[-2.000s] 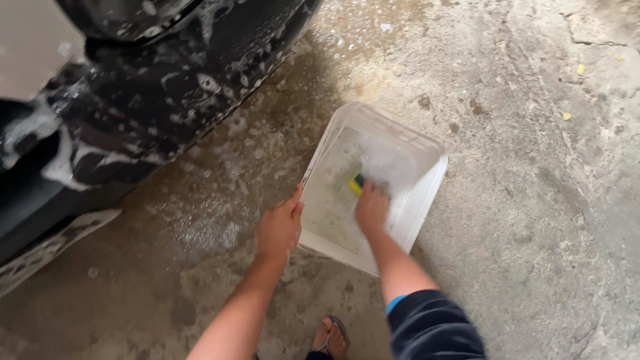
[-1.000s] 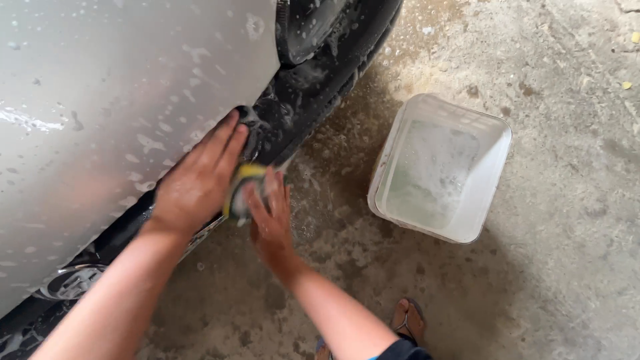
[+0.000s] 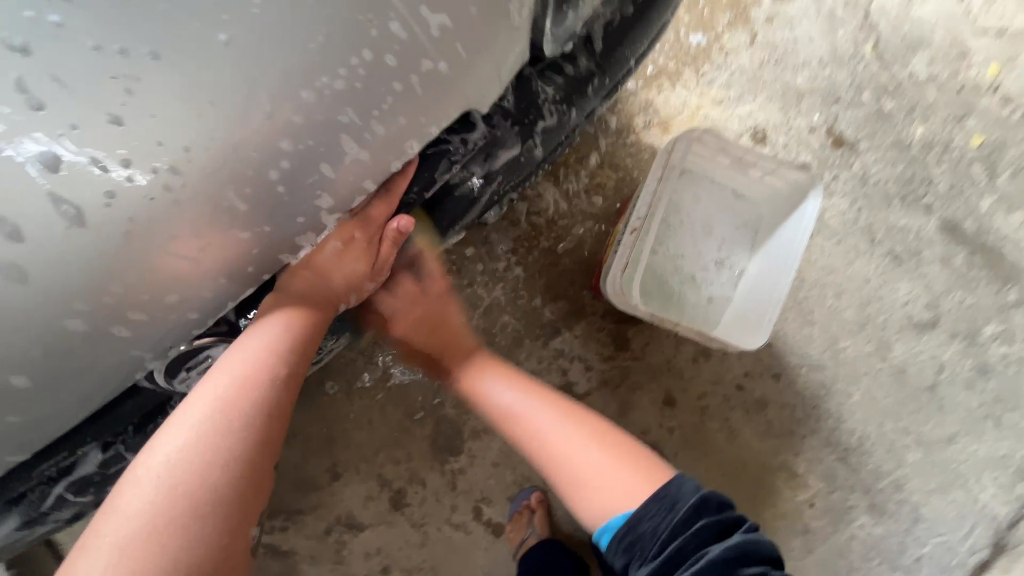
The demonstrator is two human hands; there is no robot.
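Observation:
My left hand (image 3: 352, 248) rests against the edge of the silver car hood (image 3: 200, 144), which is wet and spotted with suds. It grips no loose thing. Just right of it and partly behind it, my right hand (image 3: 424, 304) is blurred at the black front grille and bumper (image 3: 512, 152). A yellowish edge of a sponge (image 3: 426, 228) shows at its fingertips; the rest is hidden by the hand. Soap streaks lie on the bumper. A white plastic tub (image 3: 696, 240) holding cloudy water stands on the floor to the right of both hands.
Wet, stained concrete floor (image 3: 888, 336) spreads below and to the right. A round chrome emblem (image 3: 192, 364) sits in the car's front, near my left forearm. My foot in a sandal (image 3: 528, 516) is at the bottom. A headlight (image 3: 572, 24) is at the top.
Two seconds ago my right hand held the yellow and green sponge in the tub, with my left hand at its rim. Both hands are now at the car's front.

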